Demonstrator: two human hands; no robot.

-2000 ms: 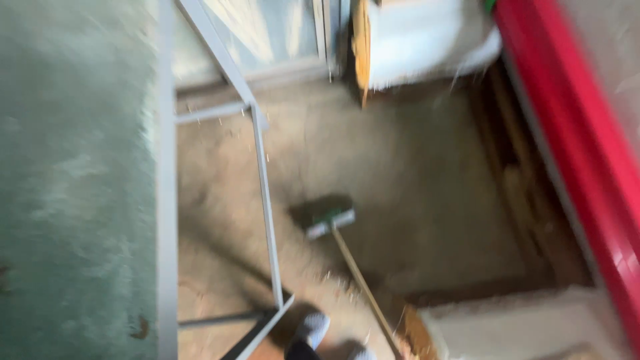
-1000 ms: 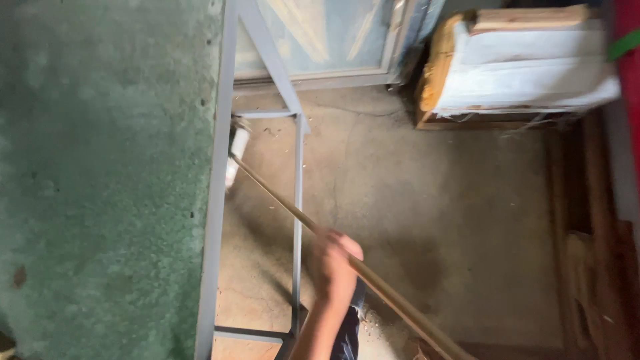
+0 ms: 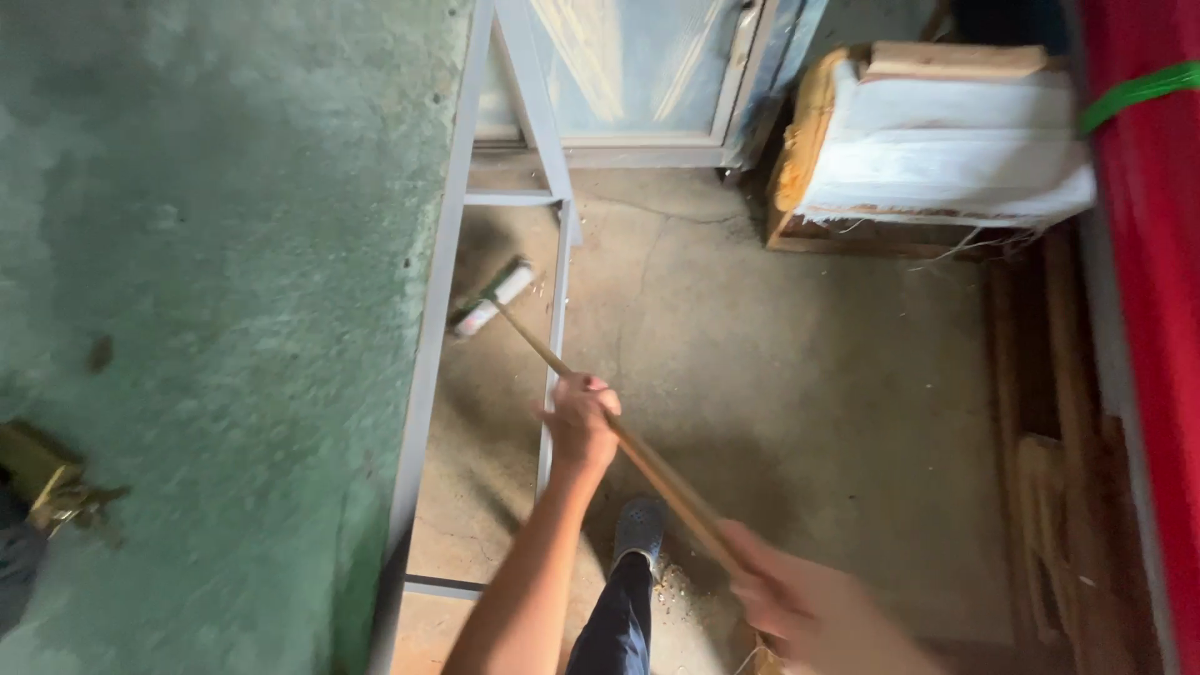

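My left hand point(image 3: 583, 422) grips the wooden handle point(image 3: 670, 483) of a push broom about midway along it. My right hand point(image 3: 783, 581), blurred, is closed around the same handle lower and to the right. The broom head point(image 3: 492, 298), with a whitish block and dark bristles, rests on the concrete floor inside the grey metal frame beside the green surface. The handle slants from the head across the frame's bar down to my right hand. Small debris point(image 3: 680, 595) lies on the floor beside my shoe point(image 3: 640, 530).
A green-topped table point(image 3: 234, 281) with a grey metal frame point(image 3: 555, 328) fills the left. A glazed cabinet point(image 3: 637, 155) stands ahead. A worn white padded piece point(image 3: 947, 150) is at the upper right. Timber point(image 3: 1064, 375) and a red covering point(image 3: 1144, 281) line the right side.
The broom head, on the open floor two seconds ago, was by the table edge one second ago and now lies within the frame. My right hand has come plainly into view on the handle.
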